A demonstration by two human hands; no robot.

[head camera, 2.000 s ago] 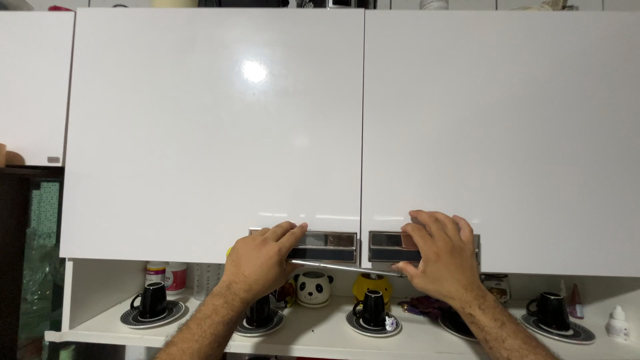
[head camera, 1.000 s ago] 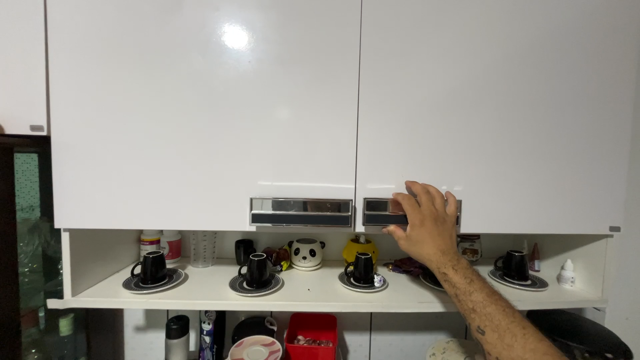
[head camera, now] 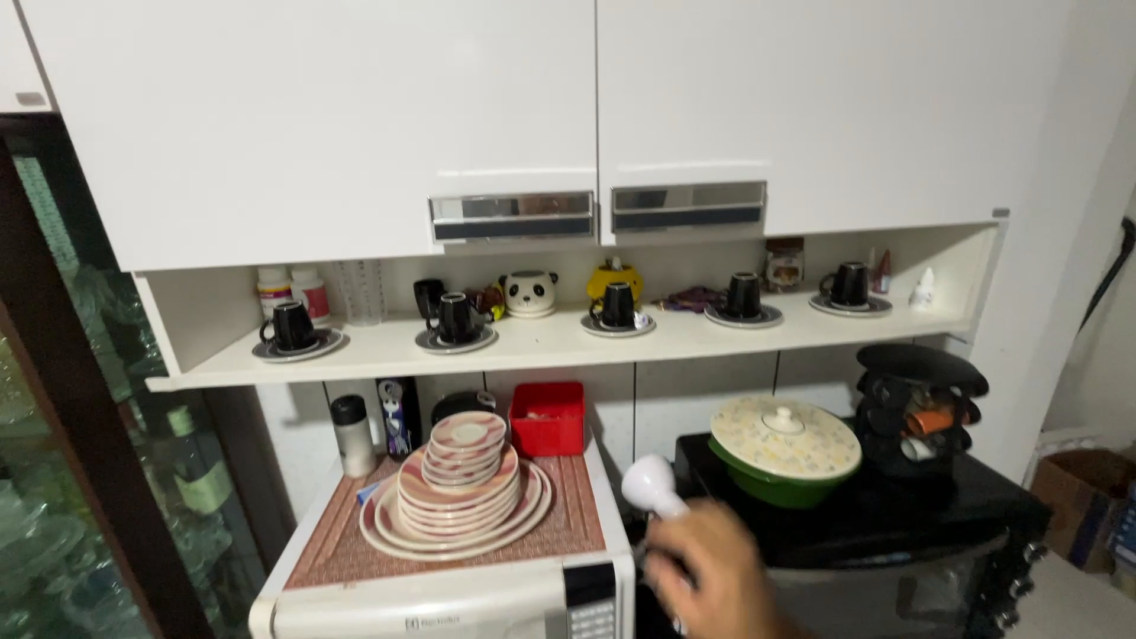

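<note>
My right hand (head camera: 710, 568), blurred, is low in front of the black stove, its fingers closed around a white plastic object with a rounded head (head camera: 650, 484); what kind of object it is I cannot tell. My left hand is out of view. To the left of the right hand, a stack of pink and white plates (head camera: 461, 497) stands on a red-brown mat on top of the white microwave oven (head camera: 444, 612). A green pot with a patterned lid (head camera: 785, 444) sits on the stove behind the hand. Both white cabinet doors (head camera: 337, 133) are closed, with metal handles (head camera: 512, 217) at their lower edges.
Black cups on saucers (head camera: 455, 319) line the open shelf (head camera: 532, 351) along with a panda mug (head camera: 529, 293) and bottles. Below stand a red container (head camera: 548, 419), a tumbler (head camera: 353, 435) and a black spice rack (head camera: 923, 413). A glass-fronted cabinet (head camera: 80, 444) is at the left.
Both hands were at the door handles; the left hand went out of view first. The right hand has left its handle and come down, now holding the white object. The view has tilted down.
</note>
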